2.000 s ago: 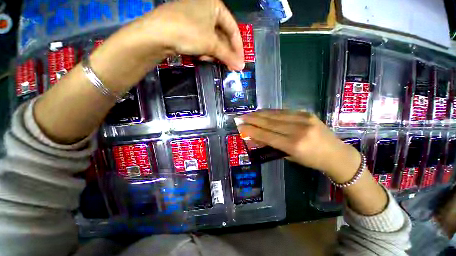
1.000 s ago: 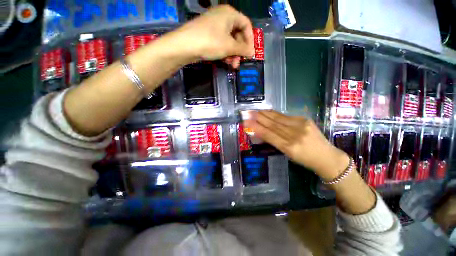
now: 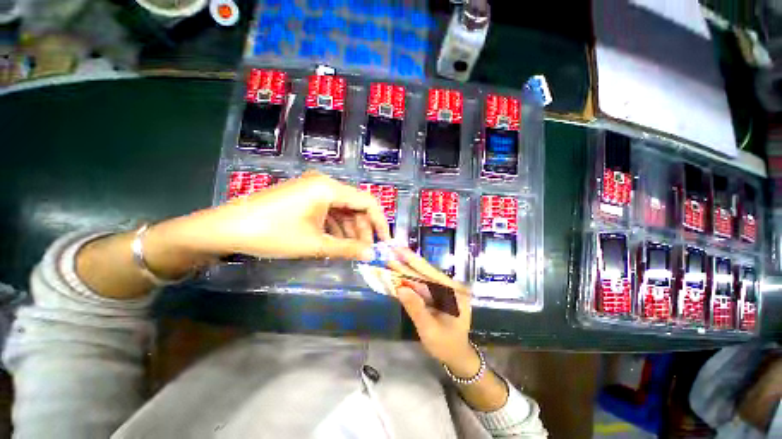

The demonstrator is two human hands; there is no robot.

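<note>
A clear tray point(image 3: 538, 236) holds two rows of red-and-black display modules, and my hands are over its front part. Blue print shows on the black screen of the back-right module point(image 3: 501, 146) and on a front-row module point(image 3: 438, 240). My left hand point(image 3: 296, 219) pinches a small white-and-blue piece point(image 3: 381, 254), perhaps film or a tab. My right hand point(image 3: 437, 321) holds a small dark card point(image 3: 442, 297), and its fingertips meet the left ones at the small piece. My left hand and forearm hide part of the front row.
A second tray point(image 3: 587, 274) of modules stands at the right. A film sheet with blue marks point(image 3: 343, 34) and a whitish bottle point(image 3: 464, 43) are behind the near tray. A white board point(image 3: 660, 69) lies at the right rear. Part of a person point(image 3: 737, 386) shows at the lower right.
Both hands have left the tray's right end and come together near its front edge. The view has shifted, showing the whole back row and the bottle. The back-right module keeps its blue-printed film.
</note>
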